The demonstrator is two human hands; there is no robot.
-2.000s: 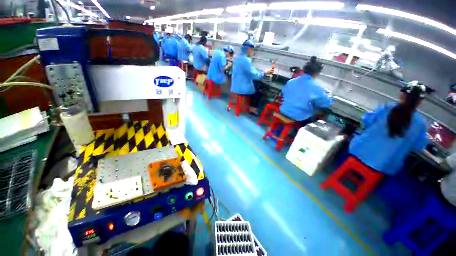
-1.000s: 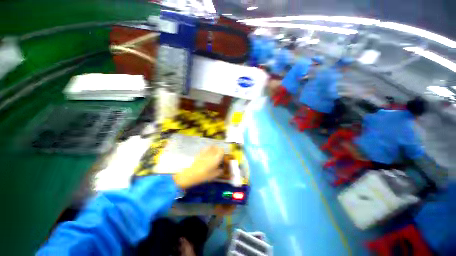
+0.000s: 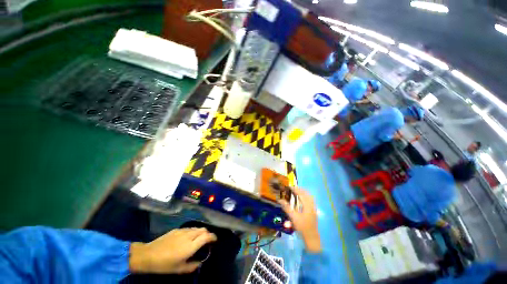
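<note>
The orange-brown fixture (image 3: 274, 185) with a dark centre sits on the grey metal plate (image 3: 253, 154) of the press machine. My right hand (image 3: 302, 215) is at the fixture's front right corner, fingertips touching or just over it; whether they pinch anything is hidden by blur. My left hand (image 3: 173, 250) is low over my dark lap, palm down, fingers curled round a dark ring part (image 3: 206, 256) whose thin rim barely shows against the black.
The blue front panel (image 3: 239, 207) has lit buttons and a gauge. White cloth (image 3: 167, 163) lies left of the machine. A clear blister tray (image 3: 114, 97) and stacked white trays (image 3: 153, 52) are on the green bench. A parts tray (image 3: 267, 270) is low right. Workers sit at right.
The view has swung left and tilted. My left hand has drawn back from the fixture to my lap. My right hand has come up to the fixture's right side.
</note>
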